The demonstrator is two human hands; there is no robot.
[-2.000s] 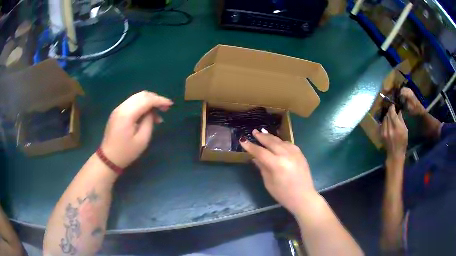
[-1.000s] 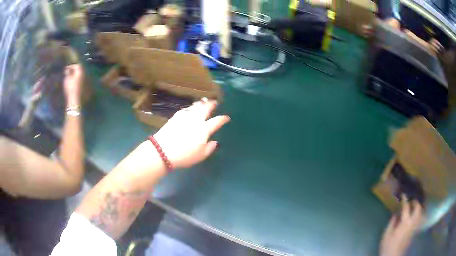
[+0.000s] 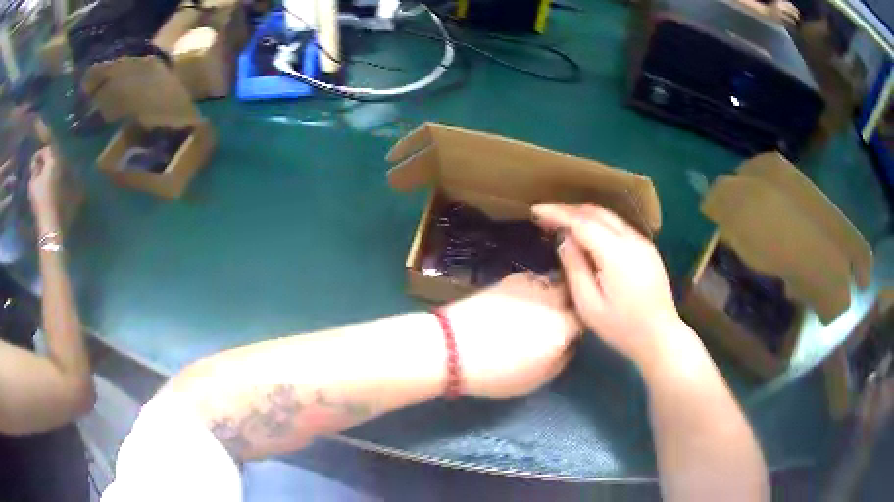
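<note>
An open brown mailer box (image 3: 438,286) lies in front of me with its lid standing open at the back. Black coiled cable and shiny clear plastic (image 3: 480,245) lie in it. My left hand (image 3: 515,338), with a red bracelet at the wrist, is at the box's front right side. My right hand (image 3: 613,279) is over the box's right end, close against my left hand. The fingers of my left hand are partly hidden behind my right hand, so I cannot tell what they touch.
Another open packed box (image 3: 750,294) is at the right, and one (image 3: 147,162) at the back left. A black radio-like unit (image 3: 730,78) is at the back right. A blue tray (image 3: 270,74) and white cable are at the back. A coworker's arm (image 3: 59,294) is at the left.
My view has swung back to the right from the left side. My left hand has gone from the left-hand box to the box before me, and both hands are now together there.
</note>
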